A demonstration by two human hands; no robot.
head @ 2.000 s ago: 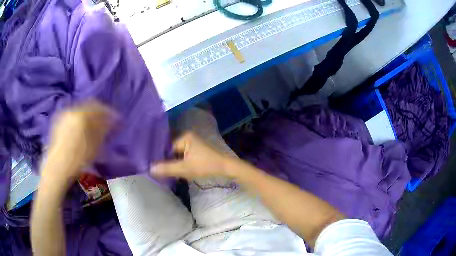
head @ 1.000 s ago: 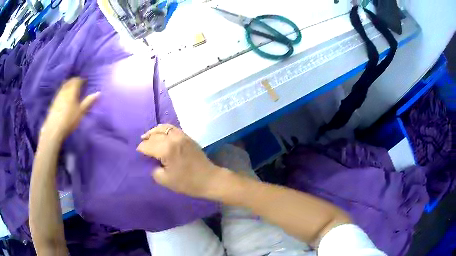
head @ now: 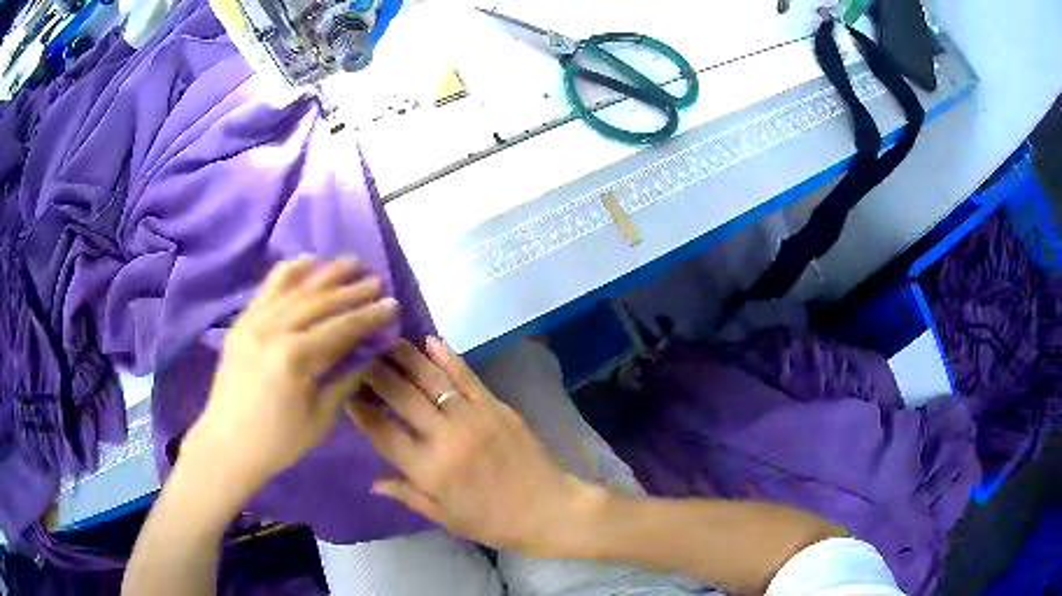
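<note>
A purple garment piece lies in folds over the left of the machine bed and hangs over its front edge. Its right edge runs up to the presser foot area, under a bright light. My left hand is on the cloth near the table's front edge, fingers bent and slightly blurred, holding the cloth's edge. My right hand, with a ring, is just right of it and touches it, its fingertips on the same edge. The exact pinch is partly hidden by the fingers.
Green-handled scissors and a small yellowish block lie on the bed. A ruler strip with a tan tape scrap runs along the front. A black strap hangs off it. Purple garments and a blue crate are at right.
My hands have come together at the cloth's edge; the left moved right and the right moved slightly down. The cloth has bunched into folds, its edge now reaching the presser foot area.
</note>
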